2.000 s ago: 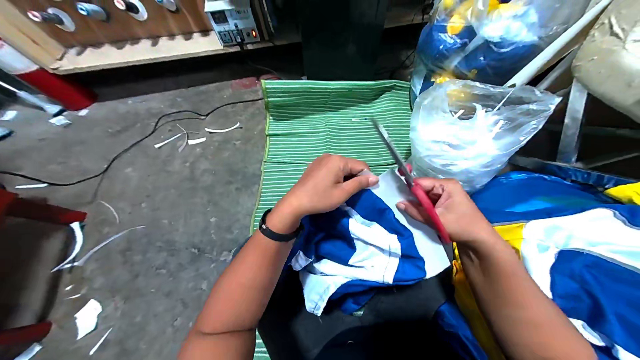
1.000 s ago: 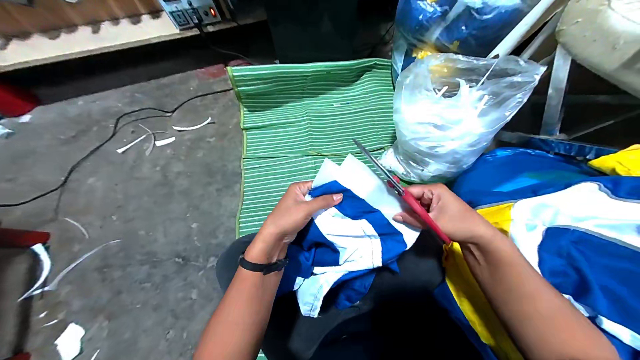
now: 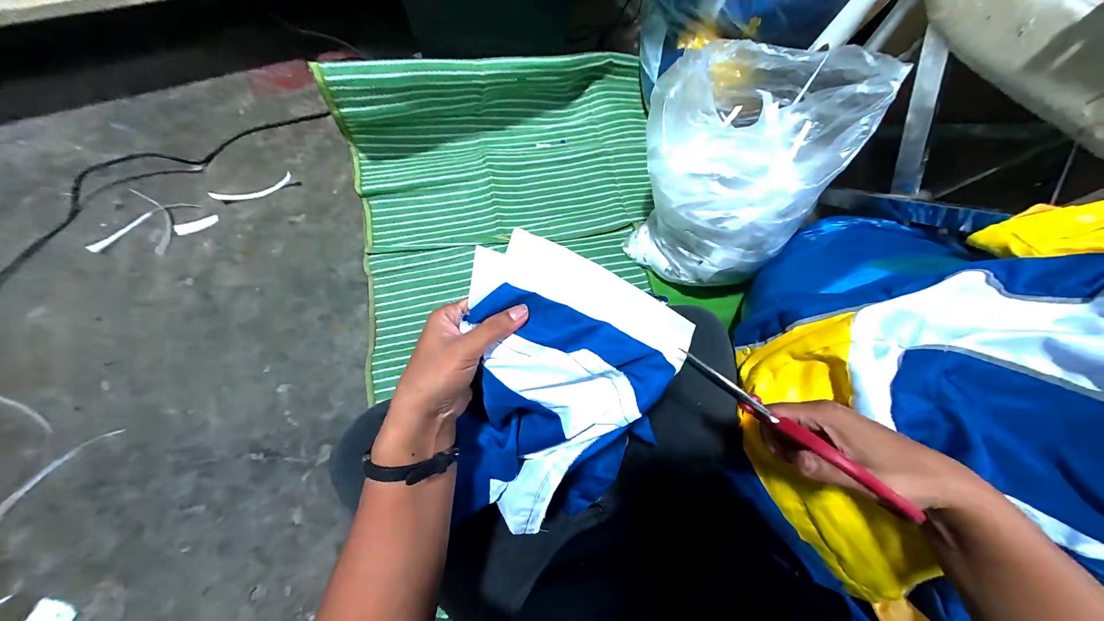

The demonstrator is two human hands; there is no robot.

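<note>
My left hand (image 3: 448,362), with a black band at the wrist, pinches the left edge of a blue and white fabric piece (image 3: 561,379) over my lap. White backing sheet (image 3: 595,285) sticks out along the fabric's upper edge. In my right hand (image 3: 854,448) are scissors with red handles (image 3: 837,457); their blades point up and left, the tips at the right corner of the white sheet. Whether the tips touch the sheet I cannot tell. The fingers of my right hand are partly hidden behind the handles.
A green striped mat (image 3: 500,147) lies on the concrete floor (image 3: 216,362). A clear plastic bag of white scraps (image 3: 733,164) stands at its right edge. Blue, white and yellow garments (image 3: 975,371) are heaped at the right. A black cable (image 3: 138,158) and white strips (image 3: 250,191) lie at the left.
My right hand with the scissors has moved right and down from the fabric. My left hand has gone from the middle of the upper edge to the left edge. The view has shifted.
</note>
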